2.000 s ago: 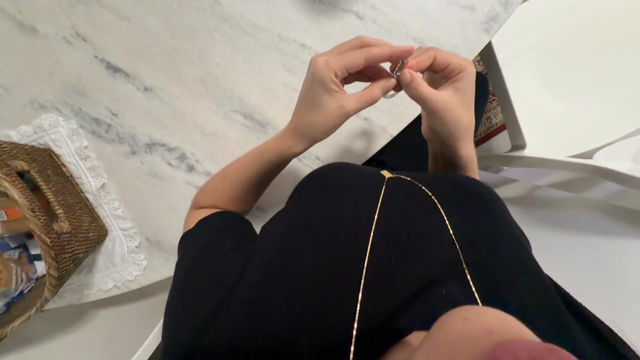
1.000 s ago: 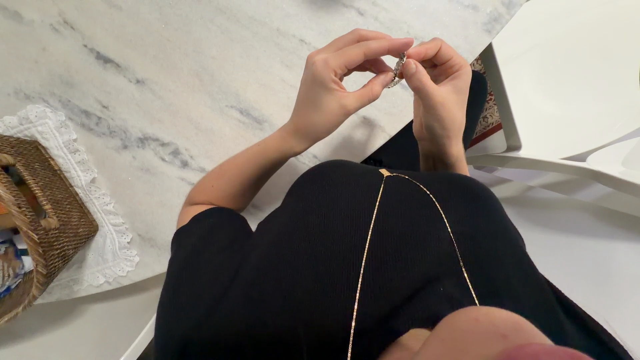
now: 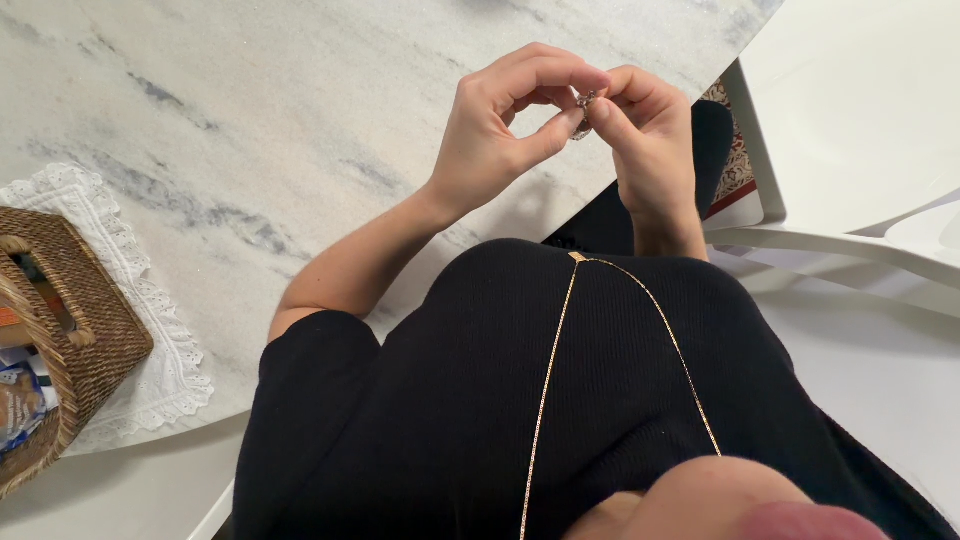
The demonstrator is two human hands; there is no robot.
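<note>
A small silvery piece of jewellery point(image 3: 583, 112), linked or beaded, is pinched between both hands above the marble tabletop's edge. Its exact kind cannot be told. My left hand point(image 3: 510, 120) grips it from the left between thumb and fingertips, the fingers curved in an arch. From the right, the thumb and forefinger of my right hand point(image 3: 649, 124) pinch the same piece. The fingertips hide part of it, and its lower end shows just below them.
The marble table point(image 3: 300, 112) spreads across the upper left. A wicker basket point(image 3: 112, 330) with packaged goods stands on a white lace-edged cloth point(image 3: 169, 360) at the left. White chairs point(image 3: 847, 112) are at the right, over a patterned rug point(image 3: 739, 157).
Both hands keep hold of the jewellery piece, with small shifts of the fingers around it. More of the piece showed between the fingertips one second ago.
</note>
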